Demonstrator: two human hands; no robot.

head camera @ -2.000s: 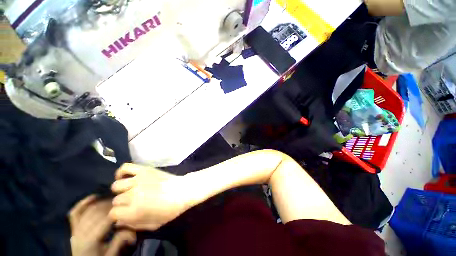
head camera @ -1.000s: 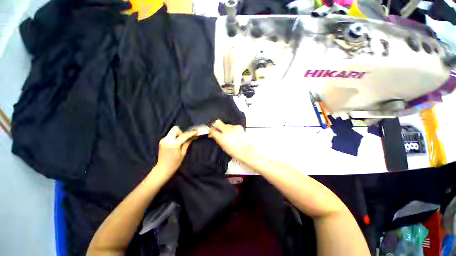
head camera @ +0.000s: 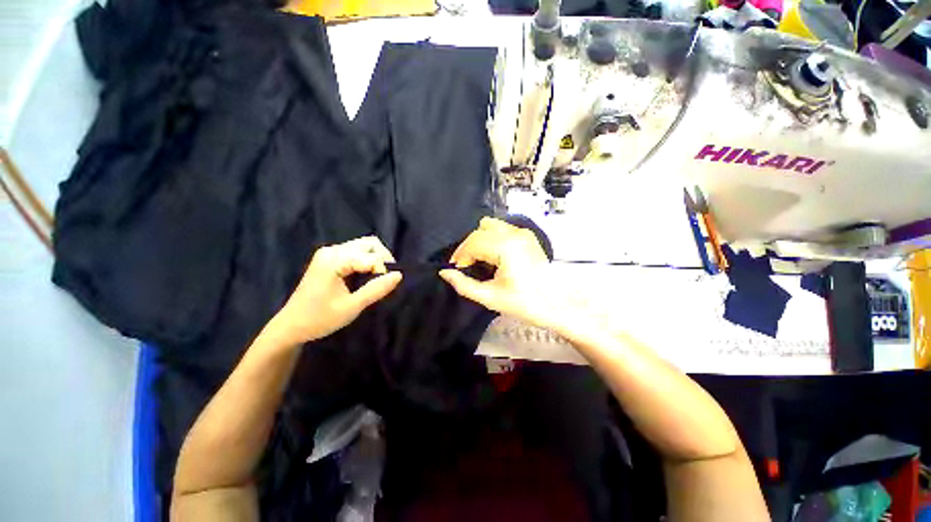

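Note:
A large black garment piece (head camera: 245, 173) lies spread over the left of the white table and hangs over its front edge. My left hand (head camera: 339, 291) pinches an edge of it between thumb and fingers. My right hand (head camera: 500, 267) pinches the same edge a short way to the right. The cloth between the fingertips looks drawn straight. Both hands are left of and in front of the presser foot (head camera: 558, 189), apart from it. No cloth edge is seen under the needle.
The white HIKARI sewing machine (head camera: 755, 122) stands behind right. Blue and orange snips (head camera: 704, 232), small dark fabric pieces (head camera: 755, 304) and a black strip (head camera: 849, 316) lie on the table at right. A red basket (head camera: 904, 494) is at the lower right.
The view has swung from the right back over the table. The pale patch between my fingertips one second ago no longer shows; dark cloth is there now. My hands are slightly farther apart.

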